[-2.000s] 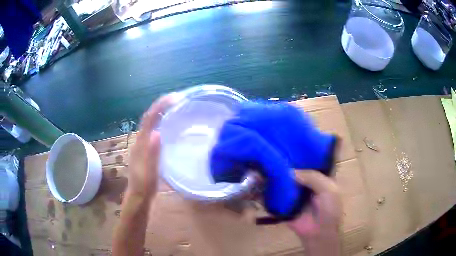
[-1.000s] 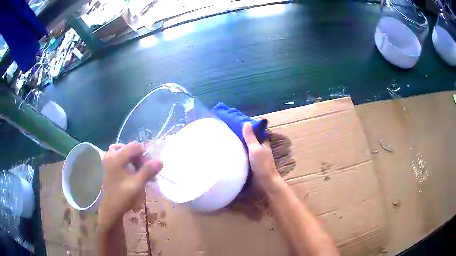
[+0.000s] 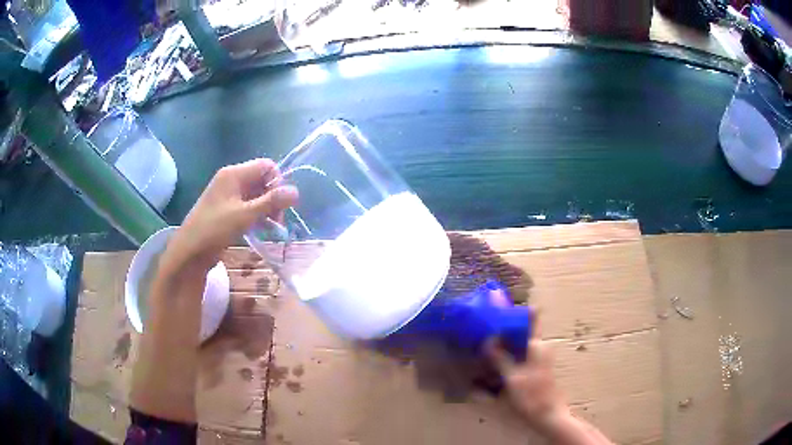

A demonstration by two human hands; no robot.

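A clear container with a white base is held tilted above the cardboard, its clear open end towards the upper left. My left hand grips its clear wall near the rim. My right hand holds a blue cloth low over the dark wet patch, below and right of the white base; hand and cloth are blurred. A white bowl stands at left on the cardboard, partly hidden behind my left forearm.
Tan cardboard lies along the near side of the dark green belt. Clear-and-white containers stand at far right and upper left, the latter behind a green post. Plastic-wrapped white shapes lie far left.
The container has gone from rim-up to tilted, white base towards the lower right. My right hand and the cloth have come off its wall, down and to the right. Belt containers have shifted in view.
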